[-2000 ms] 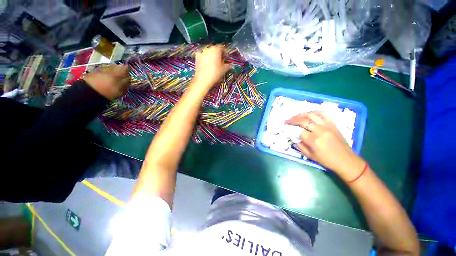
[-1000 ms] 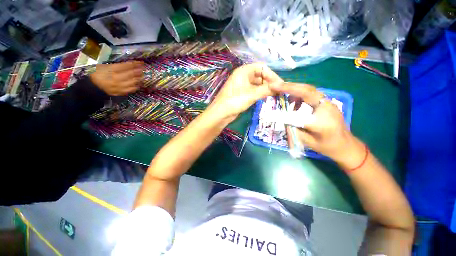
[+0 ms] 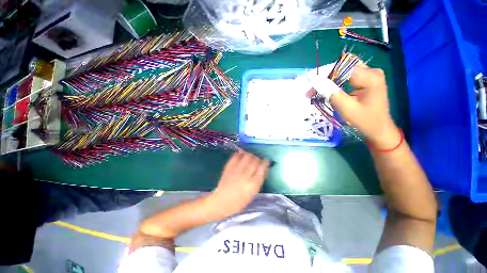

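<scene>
My right hand (image 3: 366,101) is closed on a bunch of coloured lead wires (image 3: 344,66), with thin dark and red ends hanging below the fingers. White coverings show on its fingers; whether a white housing is among them I cannot tell. It is over the right side of the blue parts tray (image 3: 288,142), which is full of small white pieces (image 3: 272,109). My left hand (image 3: 243,178) is low at the bench's front edge, fingers bent. A small dark thing lies by its fingertips; whether the hand holds anything is unclear.
Herringbone wire rows (image 3: 128,98) cover the left bench. Beyond are a compartment box (image 3: 32,112), a green spool (image 3: 137,18) and a clear bag of white pieces (image 3: 256,21). A sample harness (image 3: 363,37) lies far right, near a large blue bin (image 3: 443,101). Another person's dark clothing shows at left.
My left hand has moved from beside my right hand down to the bench's front edge. My right hand has moved right with the wires. The other person's hand has left the wire rows.
</scene>
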